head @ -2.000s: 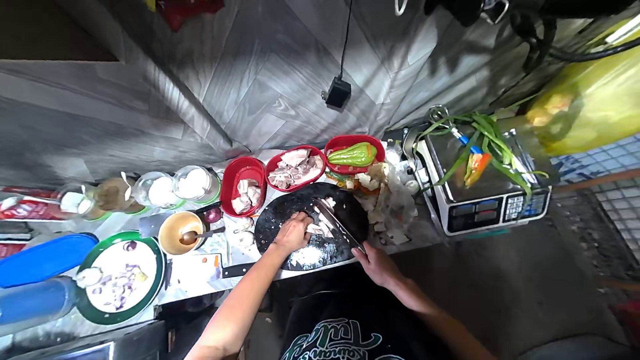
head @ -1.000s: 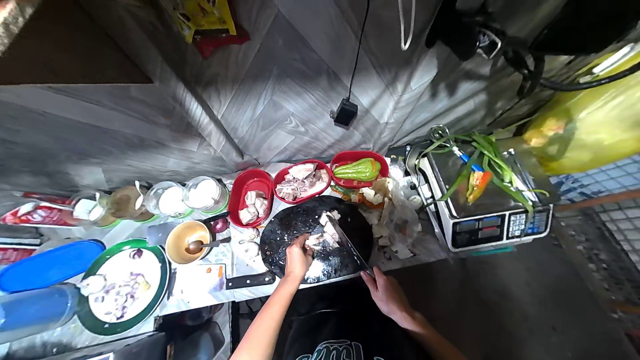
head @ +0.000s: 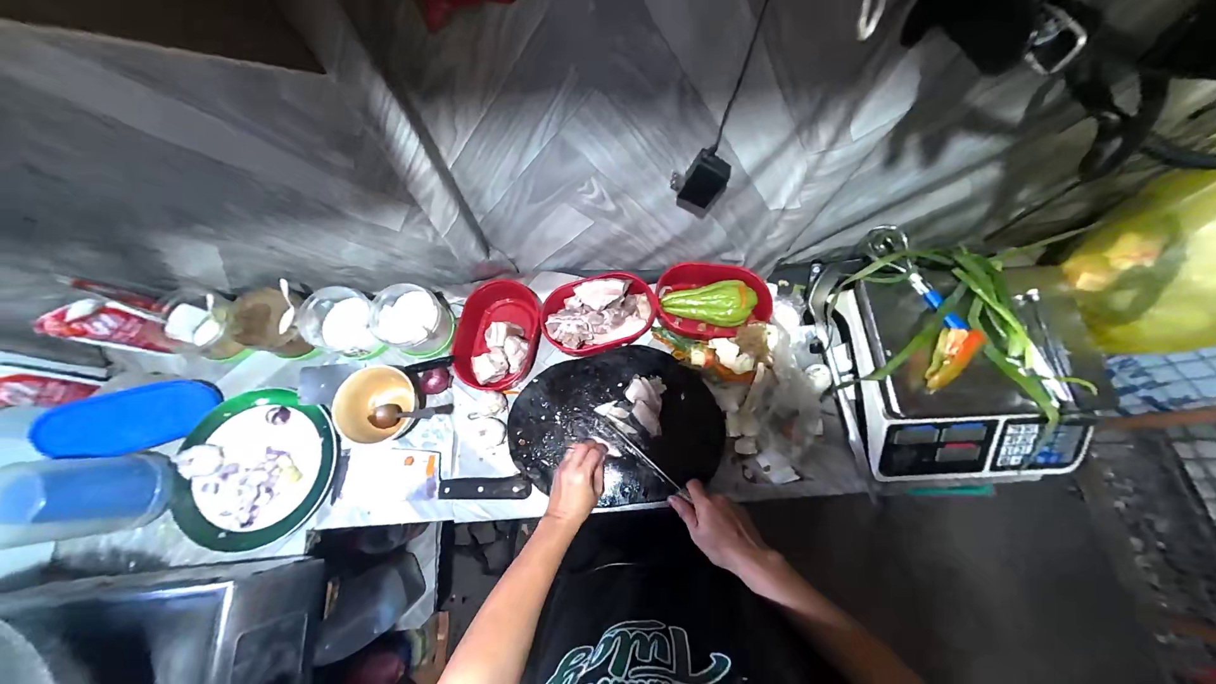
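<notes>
A round black cutting board [head: 551, 408] lies on the counter before me. Pieces of pale raw meat [head: 646, 404] rest on its upper middle. My left hand [head: 576, 483] presses its fingertips on a small meat piece [head: 600, 446] at the board's lower left. At the lower right edge, my right hand [head: 708, 518] grips a knife [head: 651, 461], whose blade slants up and left across the board to beside that piece. Behind the board stand a red dish with meat chunks [head: 503, 356], a red dish of cut meat [head: 598, 313] and a red dish with a green chayote [head: 711, 302].
Left of the board lie a black-handled knife [head: 484, 488], garlic bulbs [head: 487, 432], a bowl with a spoon [head: 373, 404] and a green-rimmed plate of chopped onion [head: 252, 475]. Lidded jars [head: 408, 318] line the wall. Vegetable scraps [head: 750, 361] and a scale [head: 978, 446] bearing green onions are at right.
My left hand has shifted toward the lower part of the board, away from the larger meat pieces. The knife stays in my right hand. The view has moved somewhat.
</notes>
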